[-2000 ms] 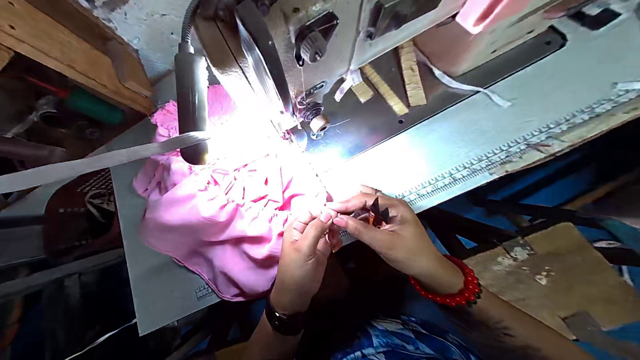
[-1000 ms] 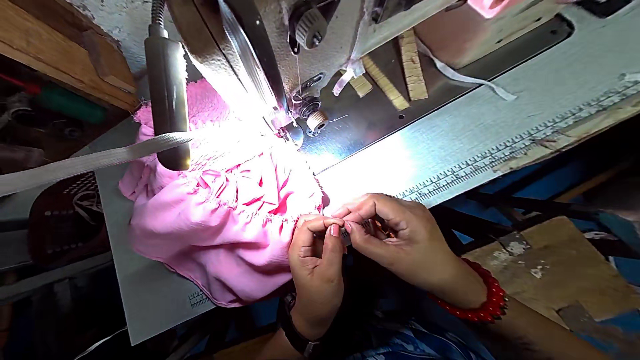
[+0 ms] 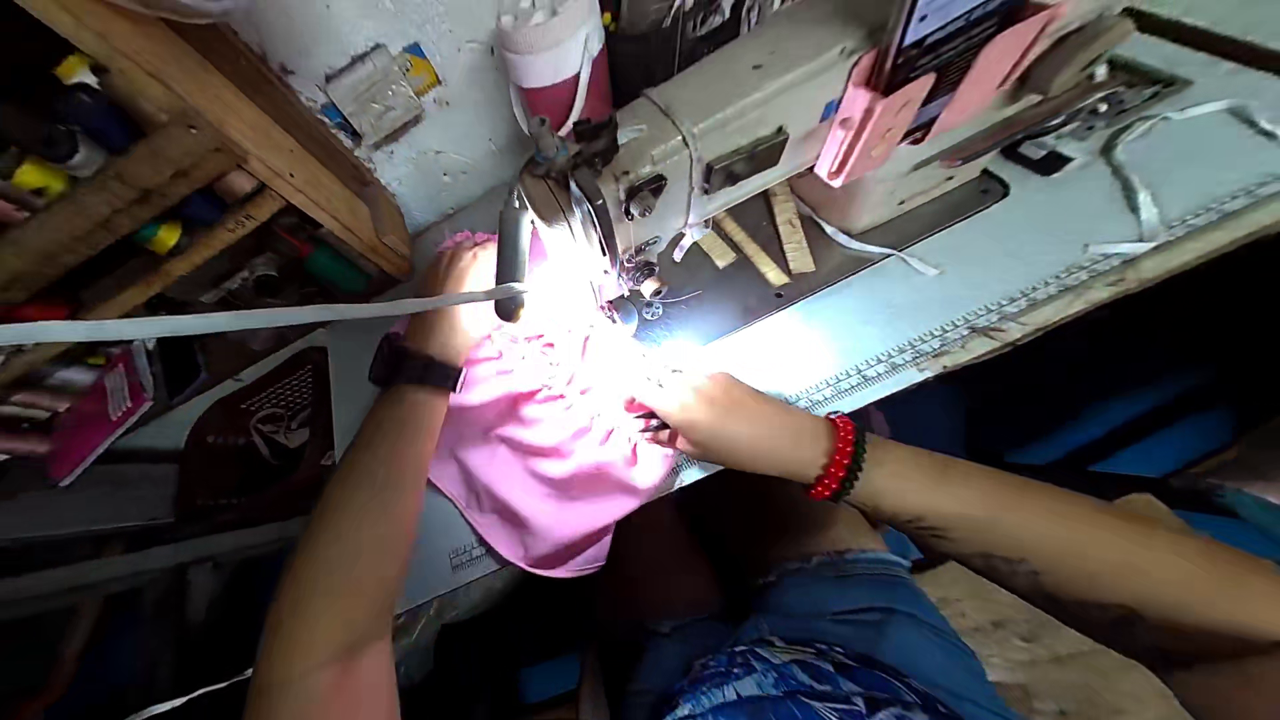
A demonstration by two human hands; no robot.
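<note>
Gathered pink fabric (image 3: 540,480) lies on the sewing table under the head of a sewing machine (image 3: 750,90). My left hand (image 3: 460,295) reaches to the fabric's far left edge, behind the lamp; glare and the lamp hide its fingers. My right hand (image 3: 735,420) is closed at the fabric's right edge, around a small dark tool whose kind I cannot tell. The black lamp (image 3: 513,255) throws strong glare over the needle area, so the needle and presser foot are not clear. Part of the fabric shows between my two hands.
A white strip (image 3: 260,318) stretches from the left to the lamp. A wooden rack (image 3: 230,130) with thread spools stands at left. A pink phone holder (image 3: 870,120) is fixed on the machine. Tape-measure markings (image 3: 930,330) run along the table's front edge.
My hands were close together at the fabric's right edge; my left hand has moved away to the fabric's far left side. The view has shifted and shows more of the surroundings.
</note>
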